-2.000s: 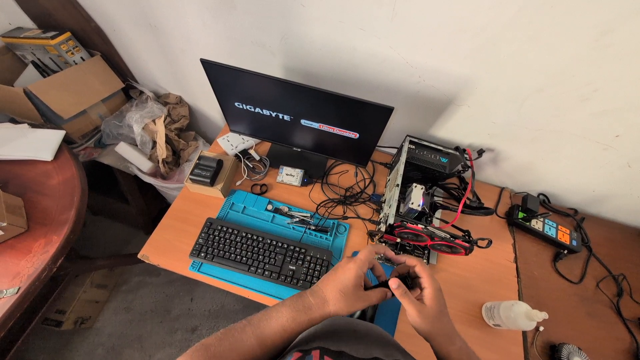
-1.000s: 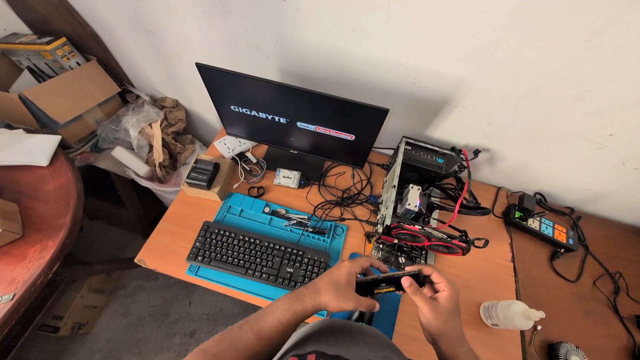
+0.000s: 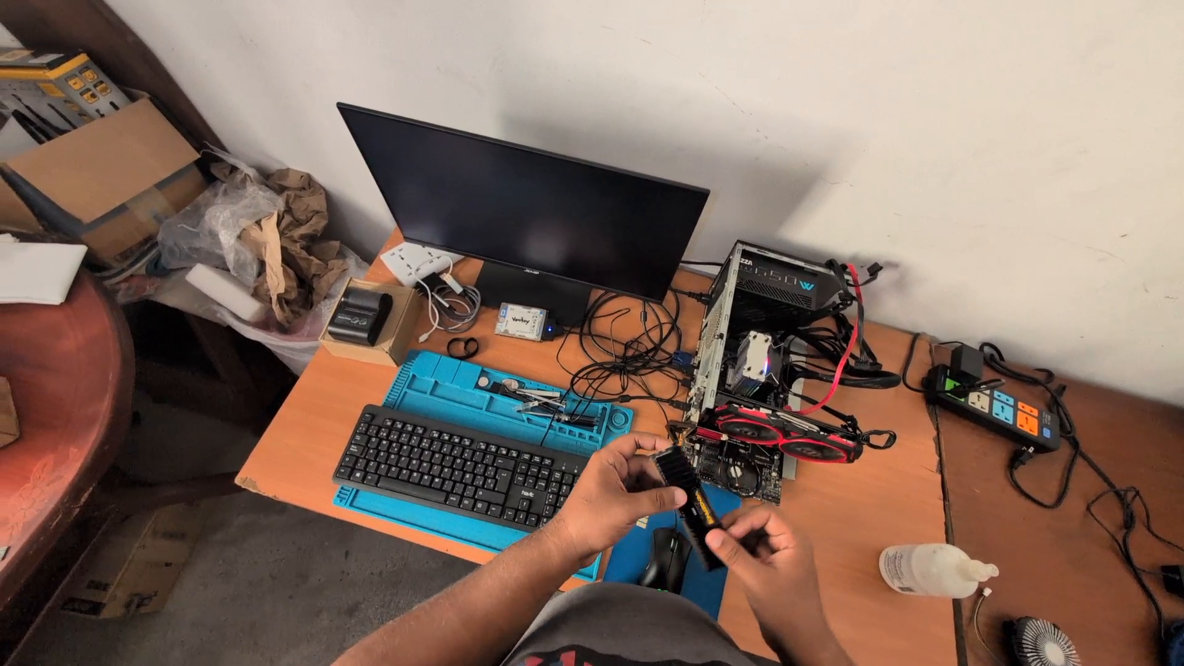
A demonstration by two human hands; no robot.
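Observation:
Between my two hands is a black heat-spreader stick, apparently a RAM module (image 3: 692, 509), tilted down to the right. My left hand (image 3: 618, 495) pinches its upper end; my right hand (image 3: 763, 555) pinches the lower end. Just beyond them stands an open computer (image 3: 772, 370) with a power supply, a CPU cooler and a red-and-black graphics card (image 3: 786, 439) over the motherboard (image 3: 740, 470). Below the module a black mouse (image 3: 664, 560) rests on a blue mouse pad. To the left, a black keyboard (image 3: 462, 467) lies on a teal work mat (image 3: 444, 370). The monitor (image 3: 527, 199) shows a dark screen.
Tangled black cables (image 3: 629, 351) lie between monitor and computer. A power strip (image 3: 994, 407), a translucent bottle (image 3: 934, 569) and a small fan (image 3: 1043, 641) are at the right. A cardboard box (image 3: 393, 324) bearing a black device (image 3: 359, 316) stands at the table's left edge.
The monitor's logo has gone and its screen is dark. The module, held level a second ago, is now tilted steeply between my hands.

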